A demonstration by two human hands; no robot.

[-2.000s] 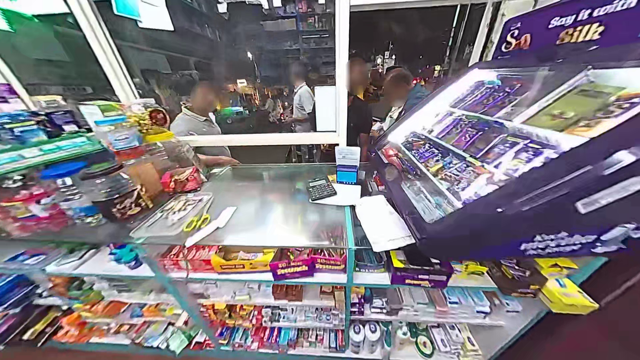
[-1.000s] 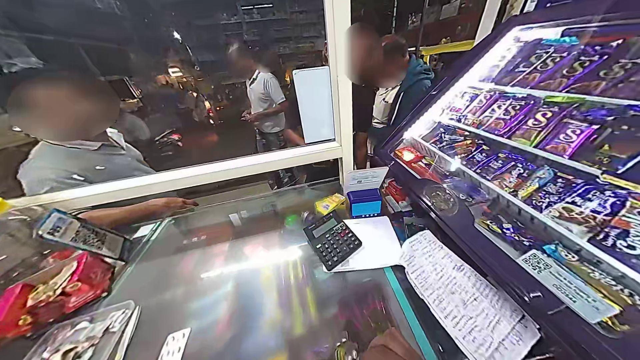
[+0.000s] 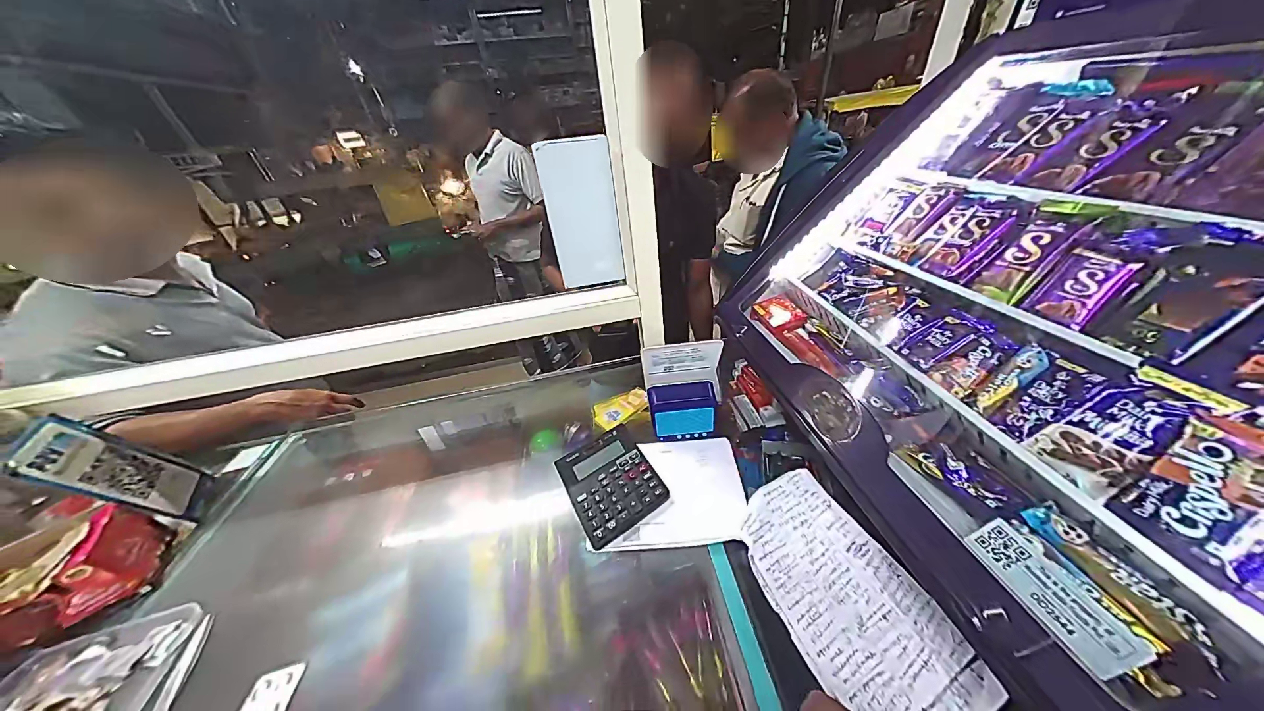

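Observation:
At the bottom edge, a fingertip of what seems to be my right hand [image 3: 822,701] shows beside the lower left edge of a handwritten sheet [image 3: 849,583]; the rest of it is out of frame. My left hand is out of view. Further forward, a black desk calculator [image 3: 610,489] lies tilted on a white open notebook page [image 3: 706,494] on the glass counter [image 3: 444,592]. Behind the page stands a small blue payment device [image 3: 683,410] with a card upright at its back. A yellow packet [image 3: 620,408] lies left of it.
A lit chocolate display case [image 3: 987,395] rises on the right. Red packets [image 3: 109,563], a clear plastic tray [image 3: 109,662] and a framed printed code [image 3: 109,469] sit at the left. Beyond the white window frame [image 3: 632,197], several people stand; one person's hand [image 3: 296,403] rests by the counter's far edge.
The view has moved much closer to the counter since the oldest frame. One second ago more of a hand showed at the bottom edge; now only a fingertip does.

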